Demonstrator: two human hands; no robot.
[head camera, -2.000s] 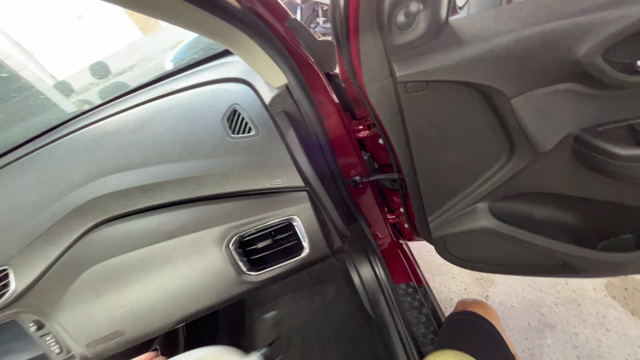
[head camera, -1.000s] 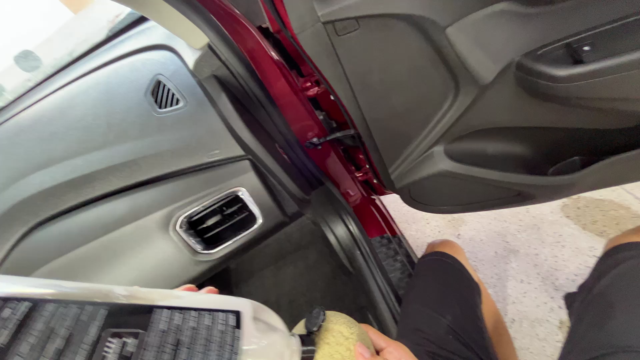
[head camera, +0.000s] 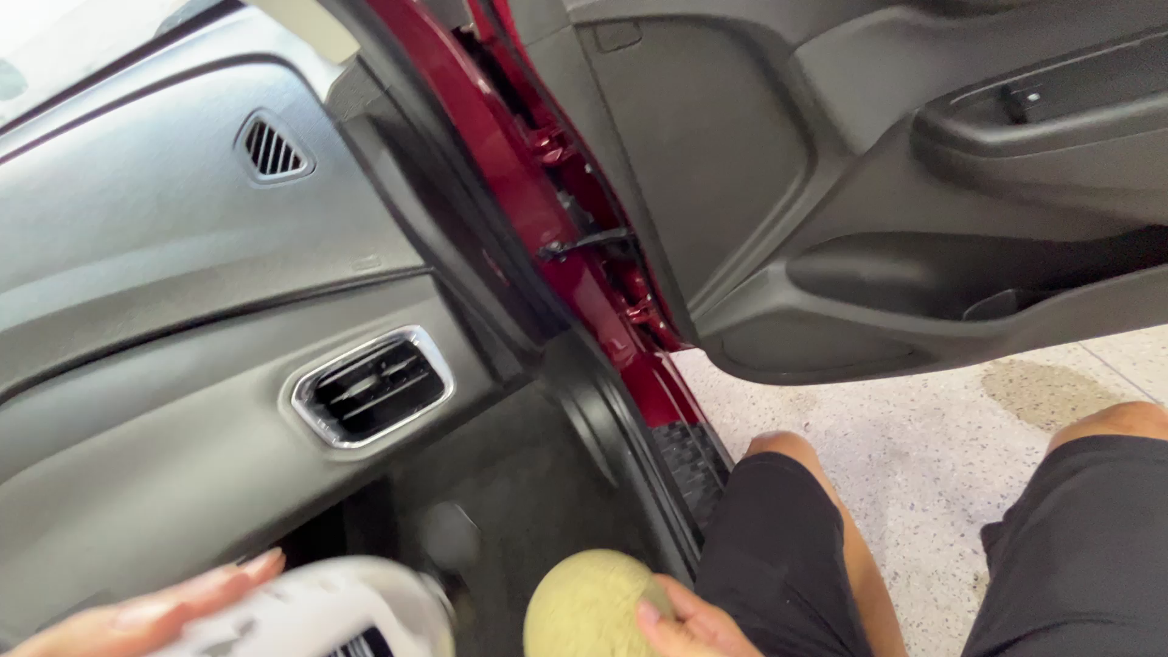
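Note:
At the lower left edge my left hand (head camera: 155, 611) grips a white plastic bottle (head camera: 310, 607) with a printed label; only part of the bottle shows, and it is somewhat blurred. My right hand (head camera: 698, 625), at the bottom centre, holds a round yellow sponge (head camera: 593, 602) between thumb and fingers. The sponge is to the right of the bottle, with a gap between them. Both are below the car's dashboard (head camera: 182, 274) and its chrome-framed air vent (head camera: 374, 388), touching neither.
A dark red door frame (head camera: 511, 192) runs down the middle. The black inner panel of the opened car door (head camera: 712, 155) fills the upper right. My legs in black shorts (head camera: 785, 557) are at the lower right, over a speckled floor (head camera: 894, 456). A small triangular vent (head camera: 272, 151) is on the dashboard.
The bottle lay across the lower left with its neck at the sponge; now it is apart from the sponge and more of it is out of view. The sponge shows more fully.

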